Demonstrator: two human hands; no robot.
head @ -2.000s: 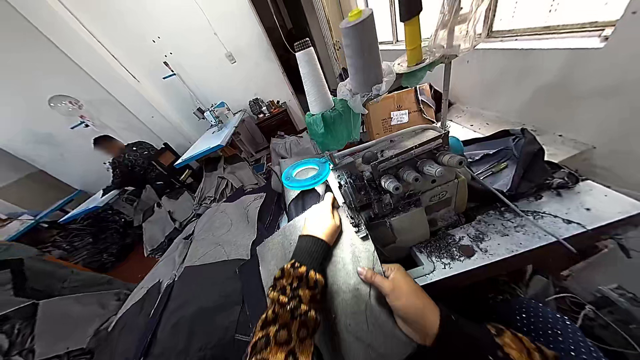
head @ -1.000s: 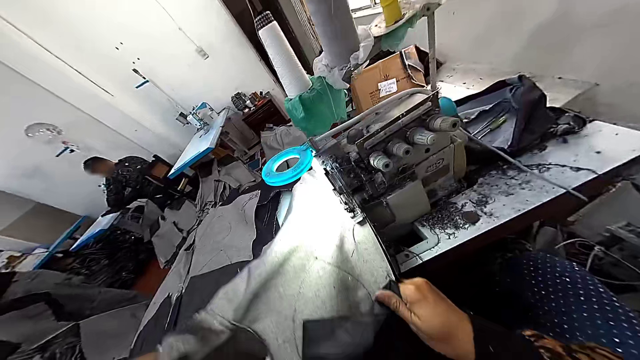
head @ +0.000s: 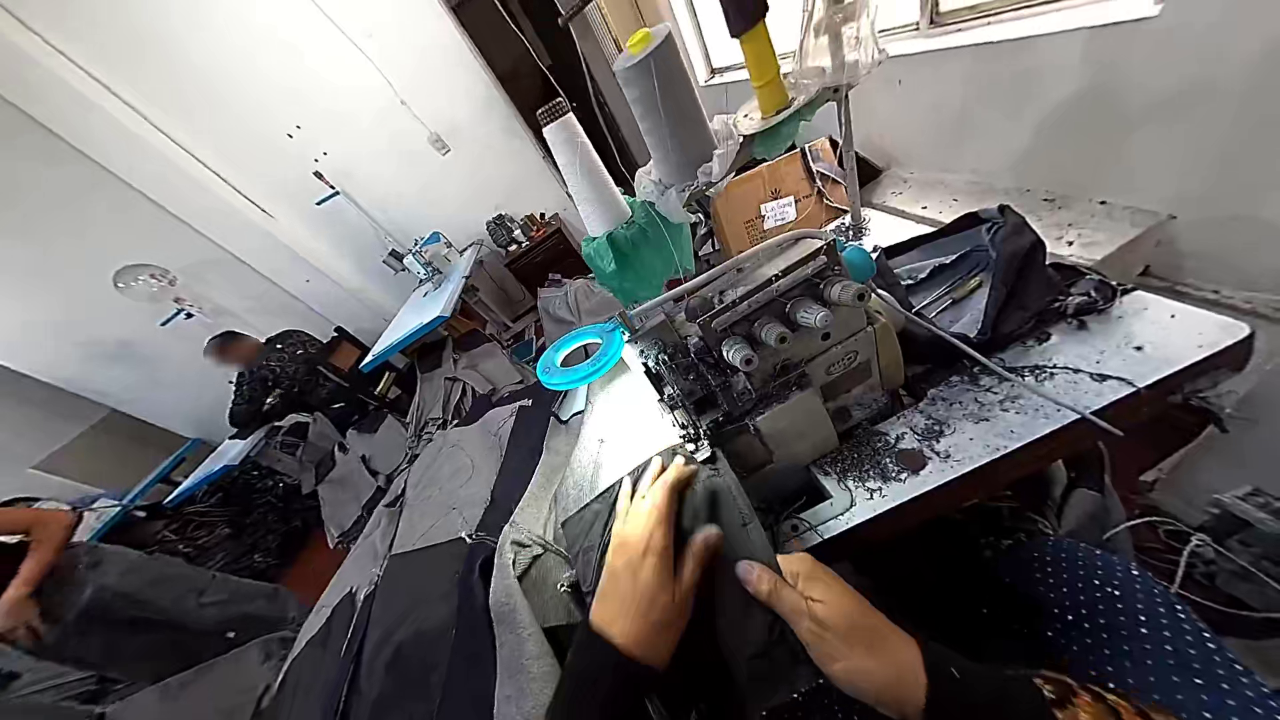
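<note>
An overlock sewing machine [head: 790,360] with several tension dials stands on the lint-strewn white table. Dark denim fabric [head: 720,520] lies at its needle and presser foot area. My left hand [head: 650,560] rests on this fabric just in front of the foot, fingers pointing to it. My right hand [head: 840,625] pinches the fabric's right edge between thumb and fingers, nearer to me. Grey cloth [head: 540,540] bunches to the left of my left hand. A translucent blue ring, perhaps a magnifier or lamp [head: 580,357], juts from the machine's left end.
Thread cones [head: 585,175], a green plastic bag [head: 640,255] and a cardboard box [head: 780,195] stand behind the machine. Dark cloth with tools [head: 970,280] lies at right. Piled denim pieces [head: 430,500] spread leftward. A seated person [head: 290,375] is beyond; another person's arm [head: 40,560] shows far left.
The grey cloth that lay across the machine's front one second ago has shifted left, and dark fabric is now at the foot. My left hand has come back from the lower left onto it.
</note>
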